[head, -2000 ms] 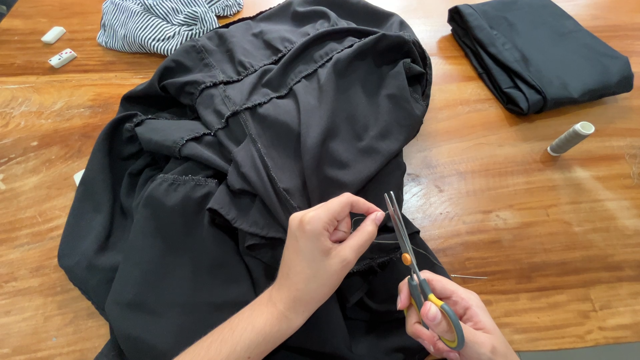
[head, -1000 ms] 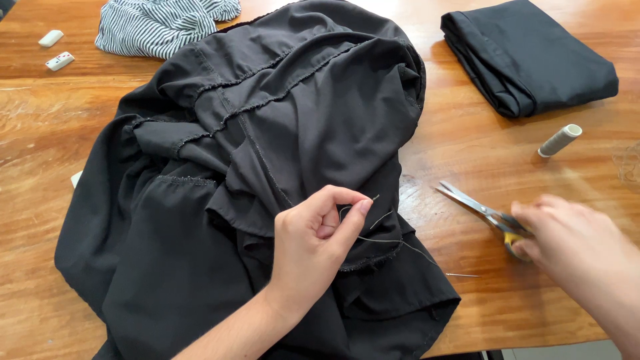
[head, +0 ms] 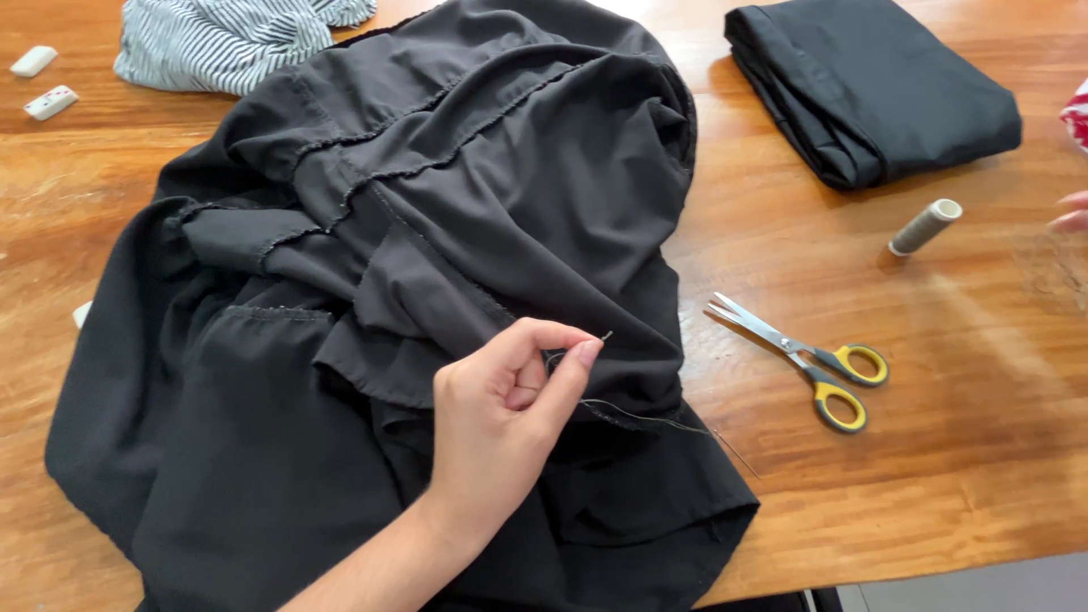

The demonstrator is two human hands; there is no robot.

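Observation:
My left hand (head: 510, 416) pinches the end of a thin thread (head: 642, 416) between thumb and forefinger, above a crumpled black garment (head: 527, 195) with frayed-looking seams. From that hand the thread runs right to a sewing needle (head: 738, 455), which lies across the garment's edge and the table. Scissors with yellow and grey handles (head: 786, 344) rest on the wood, blades slightly apart. Fingertips at the right edge, apparently of my right hand (head: 1071, 212), are mostly cut off by the frame, so what they hold is hidden. A spool of grey thread (head: 925, 228) stands tilted in view nearby.
Folded black cloth (head: 875, 85) lies at the upper right, striped fabric (head: 225, 42) at the upper left beside two small white pieces (head: 51, 102). A red and white item (head: 1079, 115) shows at the right edge, above a faint thread tangle (head: 1054, 268). The table's front edge crosses the lower right.
The scissors, in my right hand two seconds ago, now lie released on the table. My right hand has moved away from them to the right. My left hand still pinches the thread.

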